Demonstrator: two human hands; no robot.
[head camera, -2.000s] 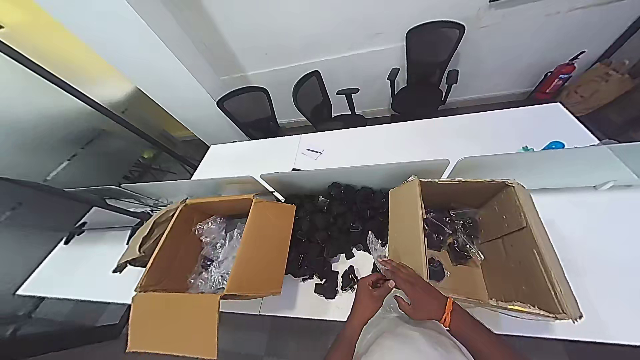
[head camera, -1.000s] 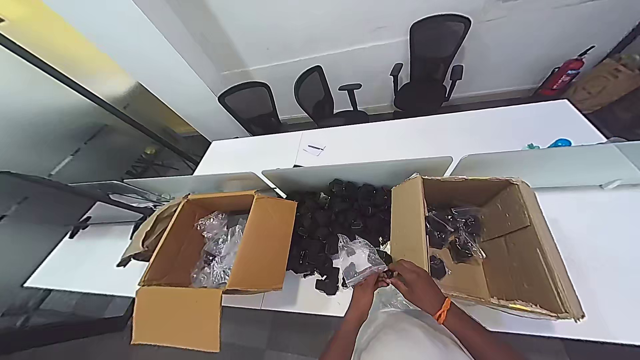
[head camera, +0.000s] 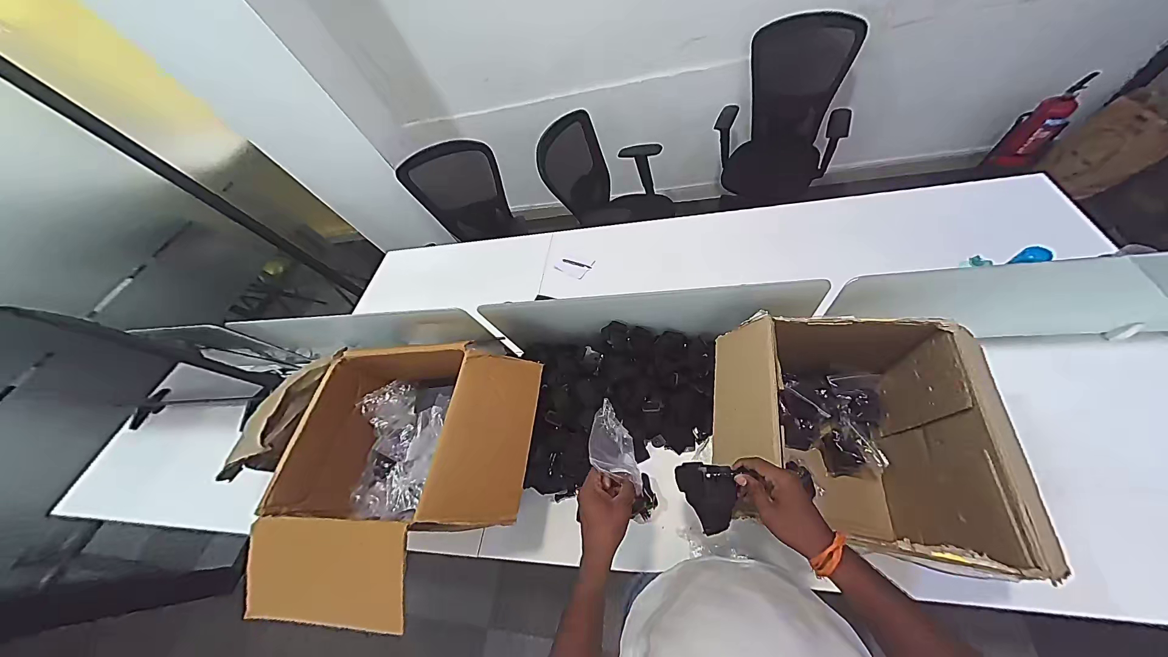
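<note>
My left hand (head camera: 606, 511) grips a clear plastic bag (head camera: 612, 447), which stands up from the fingers in front of the pile. In my right hand (head camera: 783, 502), beside the right carton, is a black item (head camera: 710, 495) of unclear kind, held by its narrow end. A heap of black items (head camera: 639, 383) lies on the white table between two cardboard boxes. The left cardboard box (head camera: 479, 438) holds crumpled clear plastic bags (head camera: 401, 447). Inside the right cardboard box (head camera: 967, 465) are several black items in clear bags (head camera: 839, 420).
Low frosted partitions (head camera: 657, 310) stand behind the boxes. Beyond them a second white table (head camera: 785, 237) carries a pen on paper (head camera: 575, 265) and a blue object (head camera: 1032, 255). Black mesh chairs (head camera: 803, 100) and a red fire extinguisher (head camera: 1036, 132) are by the wall.
My hands were close together at the plastic bag and are now apart. The bag has moved left with my left hand, and a black item now shows in my right hand.
</note>
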